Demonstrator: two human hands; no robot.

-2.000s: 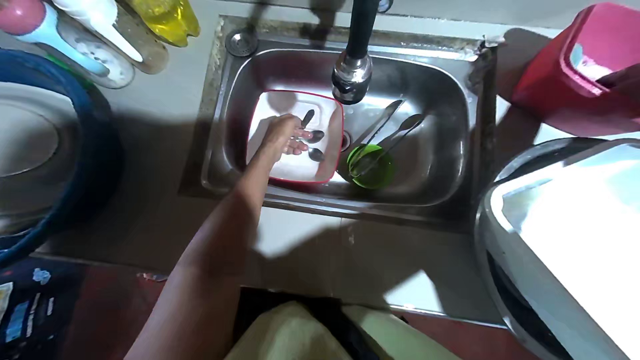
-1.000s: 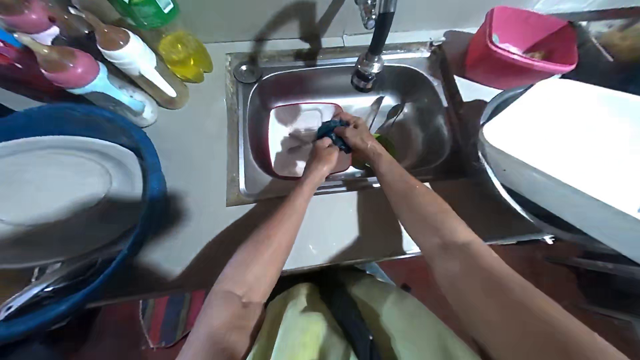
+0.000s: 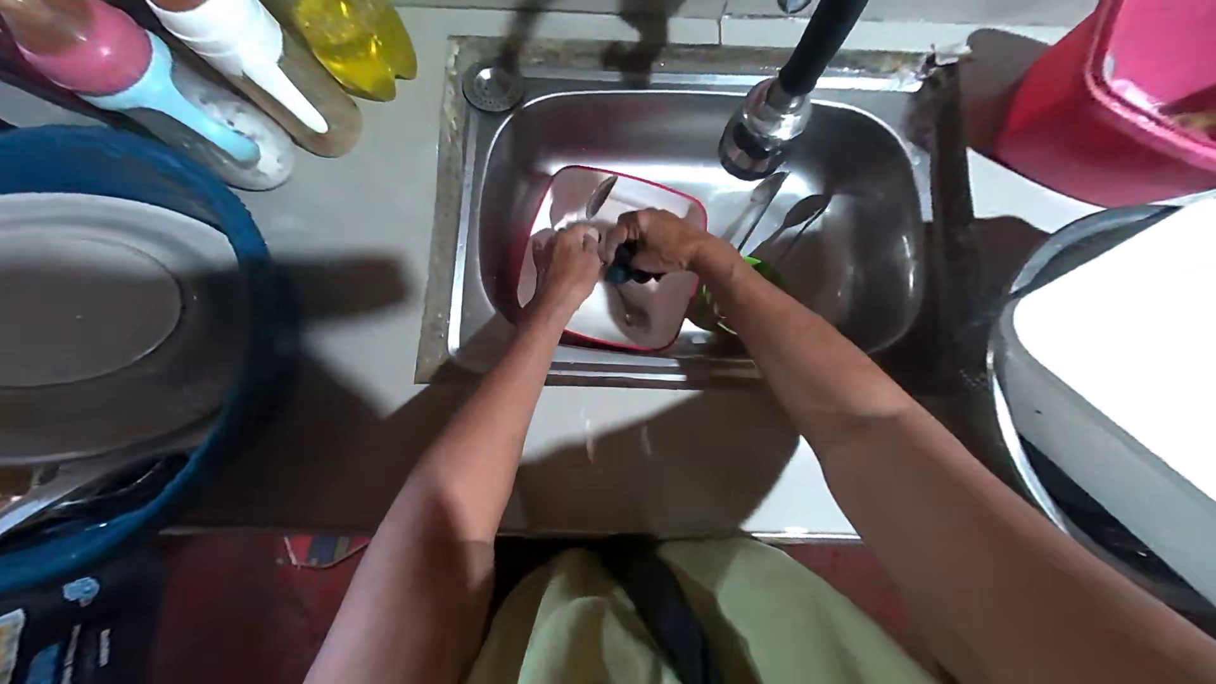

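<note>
Both hands are over a white, red-rimmed square dish (image 3: 632, 328) in the left part of the steel sink (image 3: 855, 285). My right hand (image 3: 660, 242) grips a dark blue cloth or scrubber (image 3: 623, 266). Close against it is my left hand (image 3: 573, 256), fingers closed on something small that they mostly hide, possibly a spoon. One spoon (image 3: 600, 196) lies at the back of the dish, and another spoon (image 3: 627, 306) shows nearer its front. Right of the dish, a green bowl (image 3: 705, 309) is partly behind my right forearm, with a knife (image 3: 760, 207) and more cutlery (image 3: 803, 211) leaning beyond it.
A black and chrome faucet (image 3: 766, 123) hangs over the sink. At left stand a blue tub (image 3: 252, 285) with plates, and several bottles (image 3: 351, 43). At right are a pink container (image 3: 1054, 114) and a white rectangular lid or tray (image 3: 1092, 408) on a round metal basin (image 3: 1002, 380).
Two seconds ago one hand was at the spoons in the dish; one second ago both hands were together there with the blue cloth or scrubber. They remain together over the dish now.
</note>
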